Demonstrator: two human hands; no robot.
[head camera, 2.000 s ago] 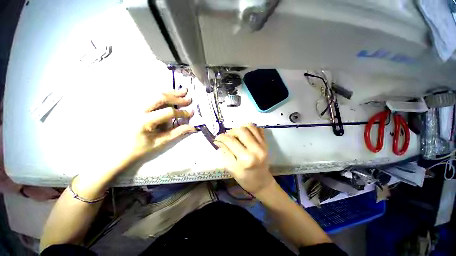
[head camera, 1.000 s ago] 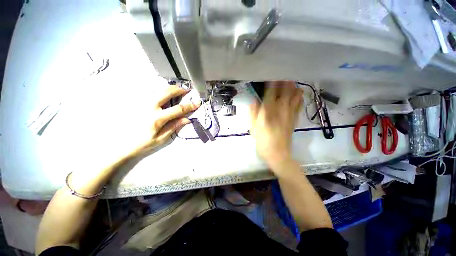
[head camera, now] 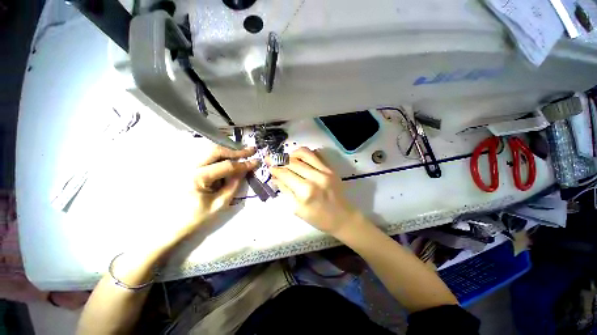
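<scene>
A small grey cloth strip [head camera: 262, 188] lies on the machine bed just in front of the presser foot and needle area [head camera: 268, 139], its end pointing towards the table's front edge. My left hand [head camera: 222, 180] holds the work at the strip's left side, fingertips close to the foot. My right hand [head camera: 313, 186] has its fingertips on the work at the right side of the foot. A pale piece under the fingers is mostly hidden and washed out by glare. The off-white sewing machine head [head camera: 366, 65] stands behind both hands.
A phone [head camera: 351, 129] lies right of the foot, then a thin metal and black tool [head camera: 425, 150] and red-handled scissors [head camera: 486, 165]. White slips [head camera: 69, 191] lie on the table's left. A blue basket [head camera: 491, 273] and cloth bundles [head camera: 239, 304] are below the front edge.
My right hand has moved left from over the phone to the work at the foot, uncovering the phone. My left hand stays at the work. The camera view has shifted.
</scene>
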